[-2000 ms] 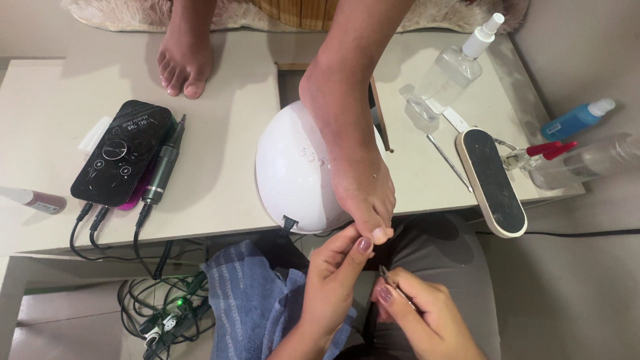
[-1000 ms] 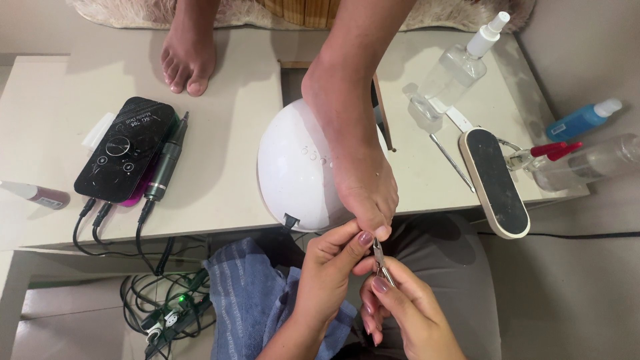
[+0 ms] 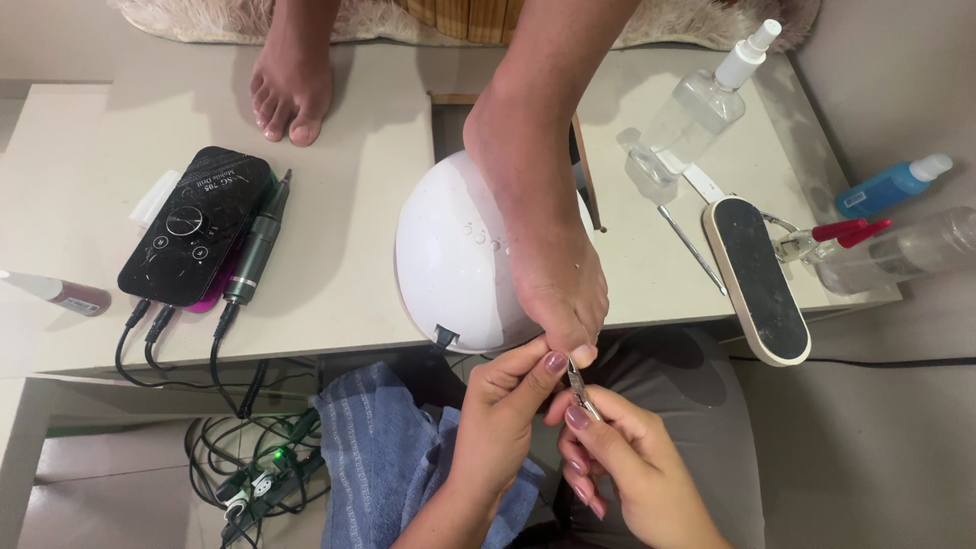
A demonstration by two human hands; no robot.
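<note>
My left hand [image 3: 503,412] pinches the big toe of a person's foot [image 3: 553,229], which rests on a white dome-shaped nail lamp [image 3: 450,252]. My right hand [image 3: 625,450] grips metal cuticle nippers [image 3: 581,390], their tip at the side of the big toenail. The nippers' handles are mostly hidden by my fingers. The person's other foot [image 3: 293,91] stands flat on the pale table [image 3: 351,252]. A blue towel [image 3: 381,450] hangs below my left hand, over my lap.
At left lie a black nail-drill unit [image 3: 202,221], its handpiece [image 3: 259,248] and a small bottle [image 3: 57,292]. At right are a spray bottle [image 3: 690,114], a metal pusher [image 3: 692,250], a foot file [image 3: 755,278], red-handled nippers [image 3: 827,235] and a blue bottle [image 3: 888,187]. Cables [image 3: 259,473] tangle below.
My right hand has brought the nippers up from below the foot to the big toenail. My left hand has stayed at the toes.
</note>
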